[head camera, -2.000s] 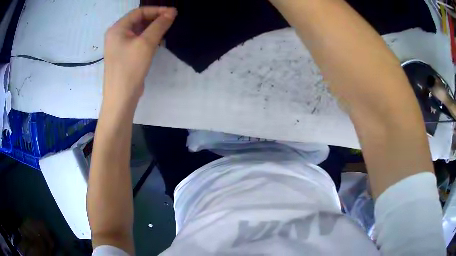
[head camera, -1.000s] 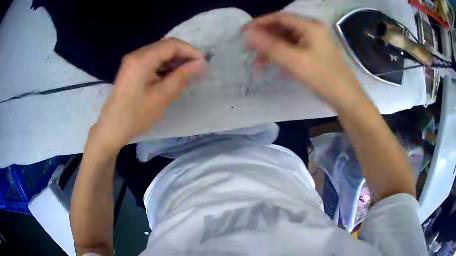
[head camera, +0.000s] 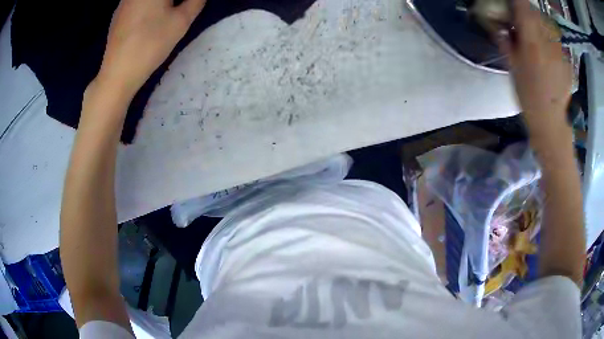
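Note:
A black cloth piece (head camera: 50, 56) with curved and notched edges lies at the upper left. My left hand (head camera: 146, 40) is over it, back up, with its fingertips cut off by the top edge. The iron (head camera: 457, 33), dark with a silvery rim, is at the upper right, partly out of the picture. My right hand (head camera: 533, 46) is closed around its light tan handle (head camera: 491, 9). A thin dark strip (head camera: 23, 111) curves over the white surface at far left; its ends are not clear.
The white pressing table cover (head camera: 265, 132) has dark specks, and its front edge runs before my body. A dark cord (head camera: 579, 38) runs right from the iron. Below right is a clear plastic bag (head camera: 463, 173) with scraps. A blue crate (head camera: 33, 285) is below left.
My right hand has moved right from mid-table onto the iron handle. My left hand has moved up and left onto the black cloth. The view has shifted, so the table edge tilts more.

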